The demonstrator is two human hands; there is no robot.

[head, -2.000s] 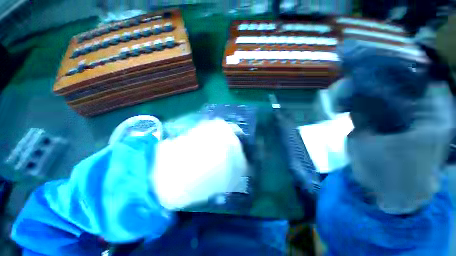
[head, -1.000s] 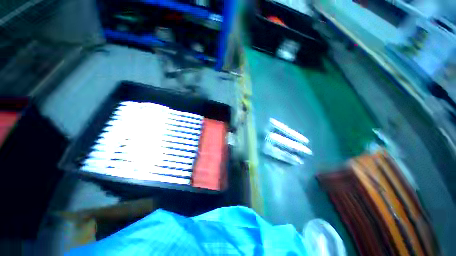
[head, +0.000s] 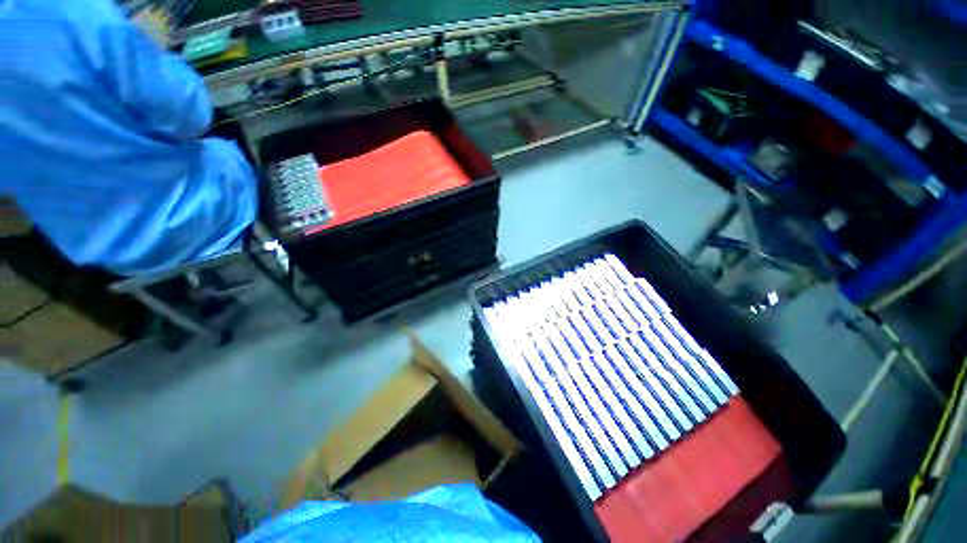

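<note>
Neither of my hands is in the picture. Only a piece of my blue smock sleeve [head: 398,520] shows at the bottom edge. Nearest in front of me is a black tote [head: 811,424] at the right. Rows of silver-white heat sinks [head: 610,366] lie in it, beside a bare part of a red separator sheet [head: 695,477] at its near end.
Another black tote [head: 414,260] stands further back with a red sheet [head: 398,175] and a few heat sinks at its left. A person in a blue smock [head: 106,149] sits at the left by a green bench [head: 403,27]. An open cardboard box [head: 382,424] is near. Blue shelving [head: 785,95] stands right.
The view has swung from the bench with tray stacks to the floor area with totes. Both hands, seen two seconds ago, are out of the picture. The heat sink tote appears nearer.
</note>
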